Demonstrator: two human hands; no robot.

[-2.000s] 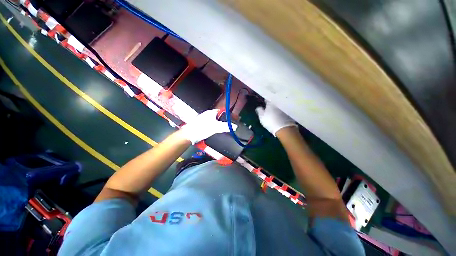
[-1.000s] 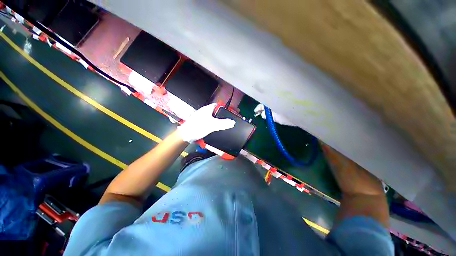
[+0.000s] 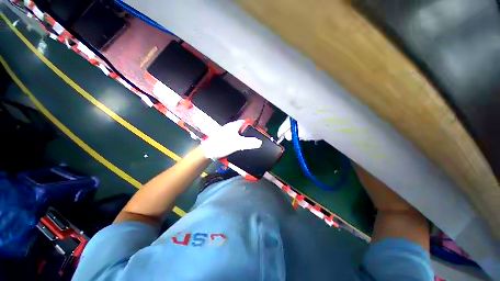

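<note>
A flat black electronic unit [image 3: 257, 156] with a red edge lies at the front of the shelf near my body. My left hand [image 3: 230, 141], in a white glove, grips its left side with the thumb on top. My right hand [image 3: 296, 130], also gloved, is at the unit's far side, mostly hidden under the bench edge and behind a blue cable [image 3: 302, 159]. Its fingertips are by the unit's back edge; what they hold cannot be told. More black units [image 3: 178, 67] lie in a row to the left, with red holders between them.
A white bench side with a wood edge [image 3: 351, 60] overhangs the shelf. Red-and-white tape [image 3: 307, 204] runs along the shelf front. Pink mat [image 3: 129, 49] lies under the units. The green floor with yellow lines and a blue stool-like object [image 3: 60, 181] are at the left.
My right hand has moved from the open shelf to under the bench edge, then close to the unit's back. The blue cable now hangs further right. My left hand stays on the unit.
</note>
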